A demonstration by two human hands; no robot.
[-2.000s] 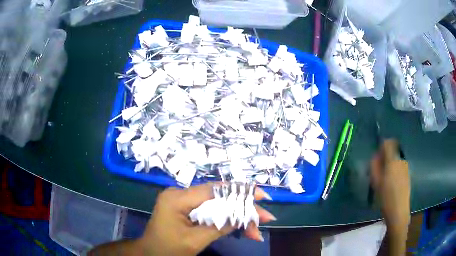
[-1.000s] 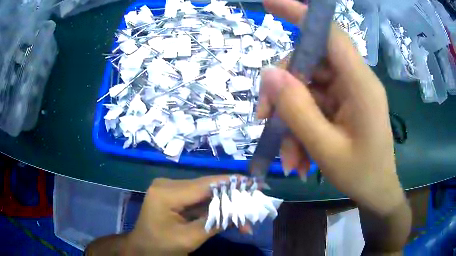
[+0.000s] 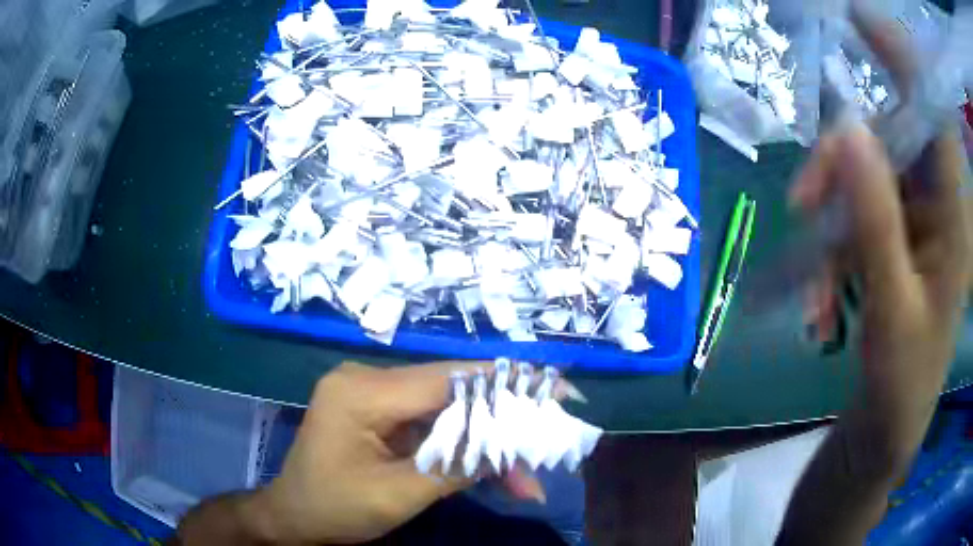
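My left hand (image 3: 357, 443) is at the near edge of the bench, shut on a bunch of tagged pins (image 3: 507, 429). Several stem ends stand in a row at the top and the white flags fan out below. My right hand (image 3: 902, 267) is raised at the right, blurred, its fingers partly spread. A faint grey blur lies by its fingers; I cannot tell whether it still holds the ruler. The blue tray (image 3: 448, 350), heaped with tagged pins, lies just beyond my left hand.
A bright green pen or knife (image 3: 728, 279) lies right of the tray. Clear boxes with tagged pins (image 3: 747, 75) are at the upper right, partly behind my right hand. Cloudy clear cases (image 3: 64, 160) stand at the left edge. A clear bin (image 3: 187, 443) is below the bench edge.
My right hand picked up the steel ruler and brought it to the stem ends, then moved away to the right. My left hand kept the bunch, now turned with its stem ends more upright.
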